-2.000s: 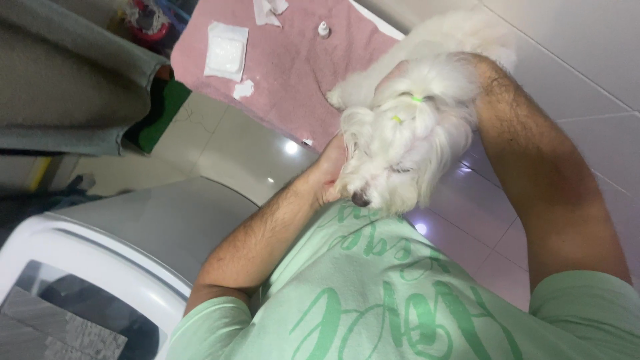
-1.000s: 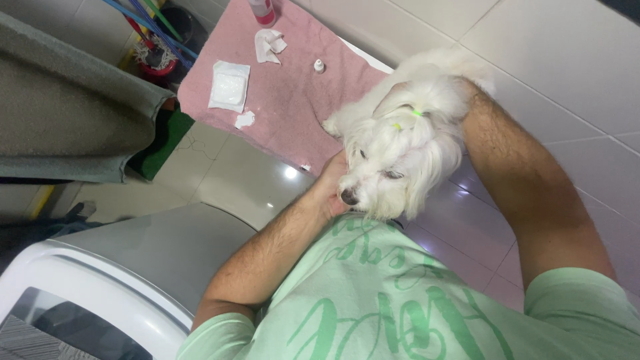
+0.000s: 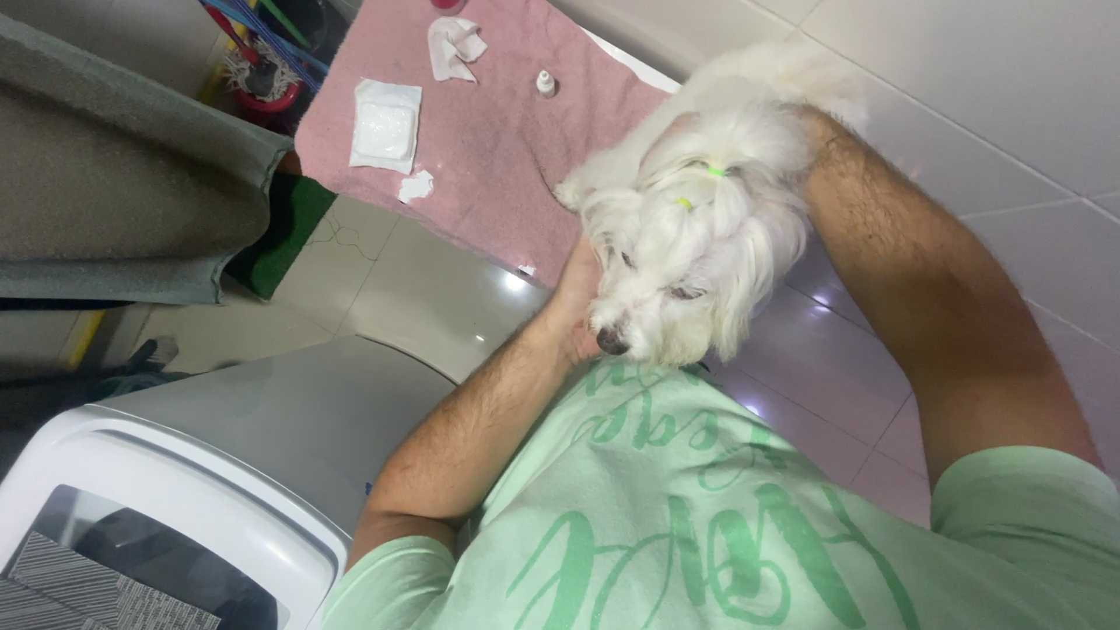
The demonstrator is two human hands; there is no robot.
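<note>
A long-haired white dog [image 3: 691, 236] with green and yellow hair ties faces me at the edge of a pink towel [image 3: 490, 166]. My left hand [image 3: 577, 302] is against the side of its muzzle and jaw, its fingers mostly hidden beneath the head. Behind the dog's head and neck, my right hand [image 3: 805, 131] is largely buried in the fur, so its fingers do not show. On the towel lie a square white pad in a wrapper [image 3: 385, 127], a crumpled white tissue [image 3: 455, 48], a small white dropper bottle [image 3: 546, 84] and a torn white scrap [image 3: 416, 185].
A white and grey top-loading appliance [image 3: 201, 472] stands at lower left. A grey curtain or towel [image 3: 131, 166] hangs at the left, near a red bucket with a mop [image 3: 262, 92] and a green mat [image 3: 293, 227]. A tiled wall [image 3: 989, 96] rises at the right.
The dog's head has turned and tilted slightly, and its face shows more clearly than two seconds ago. Both hands remain at its head.
</note>
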